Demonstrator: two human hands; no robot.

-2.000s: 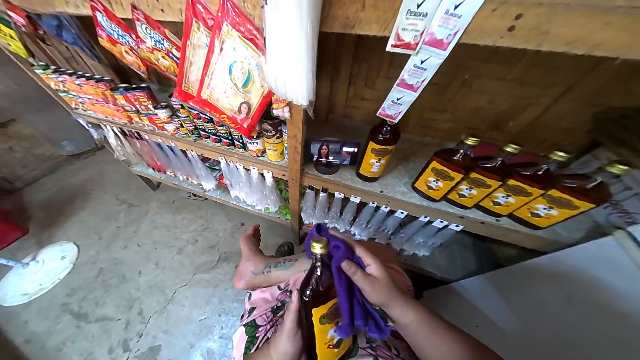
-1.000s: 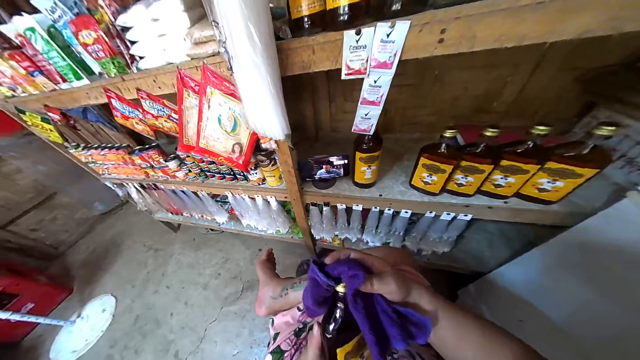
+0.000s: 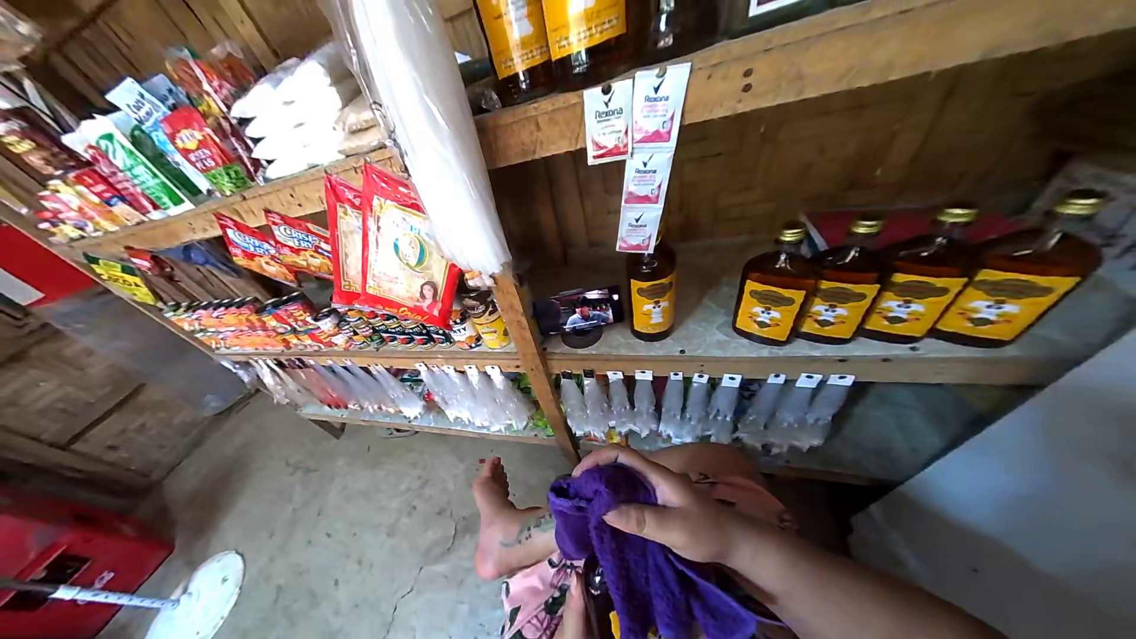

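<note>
A purple cloth (image 3: 621,550) is gripped in my right hand (image 3: 661,510) and covers the top of a glass bottle (image 3: 612,612) in my lap. Only a little of the bottle's dark glass and yellow label shows below the cloth. My left hand (image 3: 577,608) is at the lower edge of the view, against the bottle's side, with just some fingers visible. Ahead on the shelf stand a brown bottle with a yellow label (image 3: 652,297) and several similar flat bottles with gold caps (image 3: 770,293).
A wooden shelf (image 3: 799,366) crosses in front of my knees, with a lit phone (image 3: 581,311) propped on it. Hanging sachets (image 3: 645,182), plastic bags (image 3: 444,133) and snack packs (image 3: 253,247) surround it. A white surface (image 3: 1012,497) lies right; a round white base (image 3: 209,599) stands left.
My right hand has brought the cloth over the bottle's top, where the gold cap showed two seconds ago. The view has shifted, showing more of the upper shelves.
</note>
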